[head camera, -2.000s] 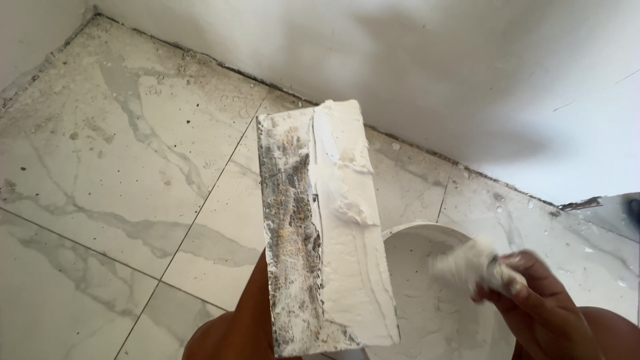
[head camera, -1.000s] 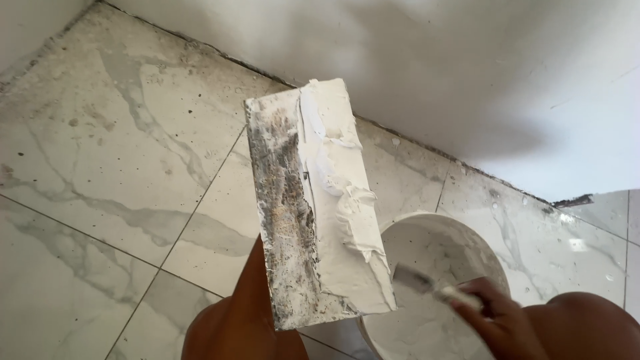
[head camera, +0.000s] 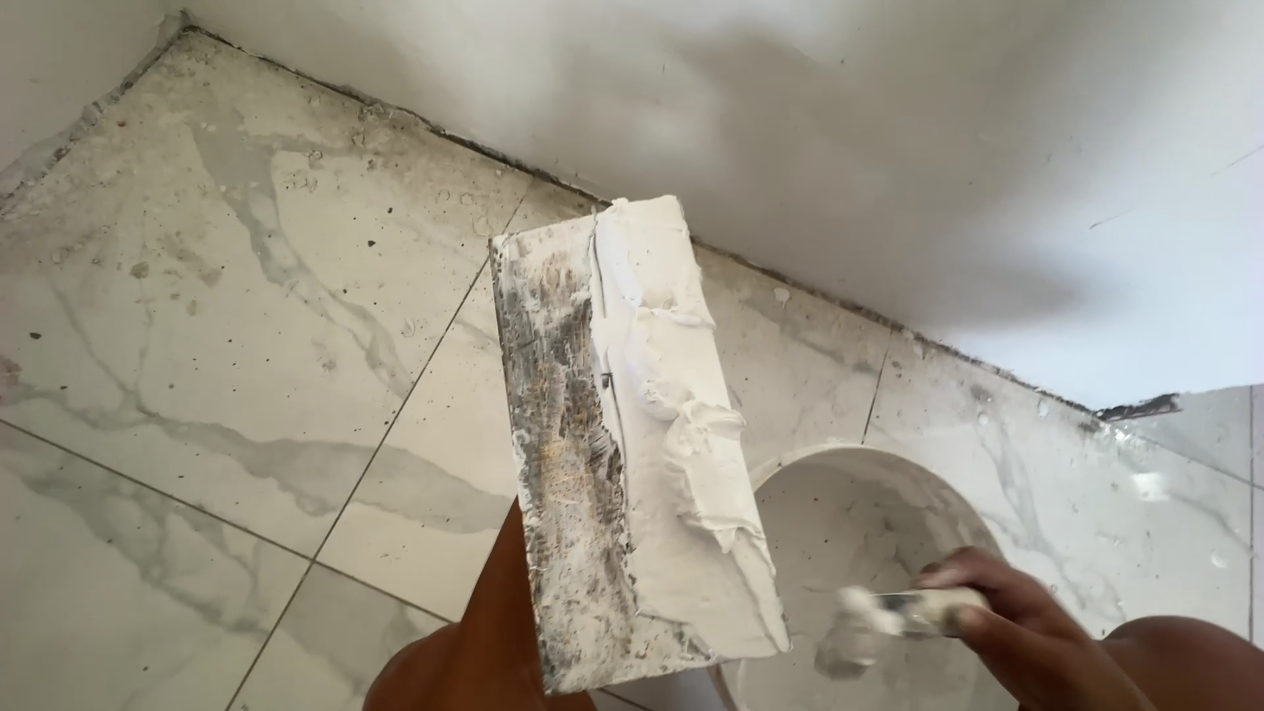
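Note:
A rectangular plastering trowel is held up in the middle, its face toward me. White filler paste covers its right half; the left half is stained and crusted. My left hand is hidden behind it, with only the forearm showing below. At the lower right, my right hand grips the handle of a small putty knife, whose blade is blurred and carries white paste. The knife is over a round white bucket with paste on its inner wall.
Marble-patterned floor tiles with specks and smears lie around the bucket. A white wall runs along the back, meeting the floor at a rough dark gap. The room's corner is at the upper left. My knees border the lower edge.
The right hand moved from beside the trowel's lower right edge slightly away to the right over the bucket. The trowel stays raised, with its paste ridges slightly altered.

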